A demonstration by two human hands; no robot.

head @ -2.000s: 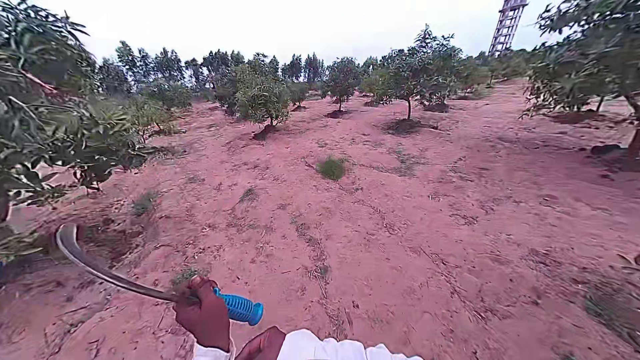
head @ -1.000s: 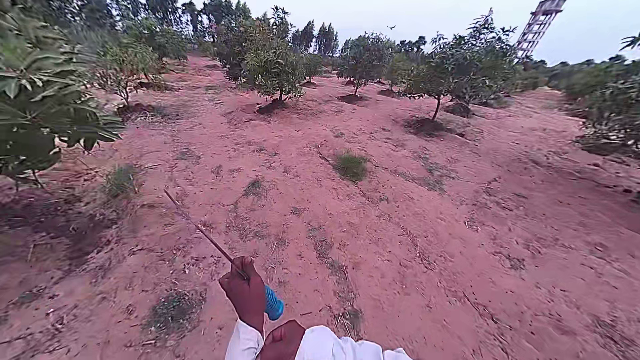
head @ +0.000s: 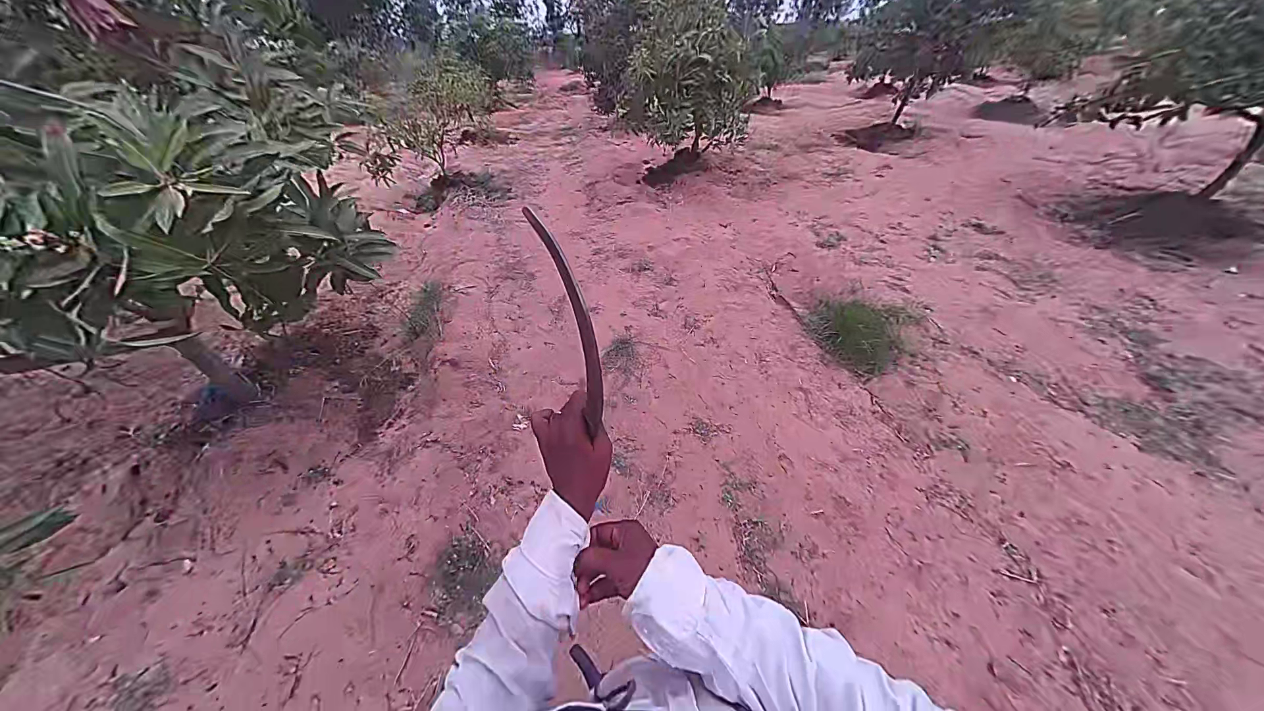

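Note:
My left hand [head: 575, 456] is closed around the handle of a sickle, its dark curved blade [head: 578, 306] pointing up and away over the reddish soil. The handle is mostly hidden behind the hand and wrist. Close below it, my right hand [head: 614, 561] is at the cuff of the left white sleeve [head: 545, 563], with its fingers curled; whether they pinch the cloth is hard to see. Both arms wear long white sleeves.
A leafy tree [head: 168, 197] stands close on the left. Beyond are more small trees [head: 691, 79], one leaning at the right [head: 1229, 163]. A green grass tuft [head: 859, 334] grows right of the blade. Small weeds dot the soil.
The sickle has swung from pointing left to pointing upward and away, and its blue handle, seen earlier, is now hidden. The right hand has come to the left cuff. The view has tilted down.

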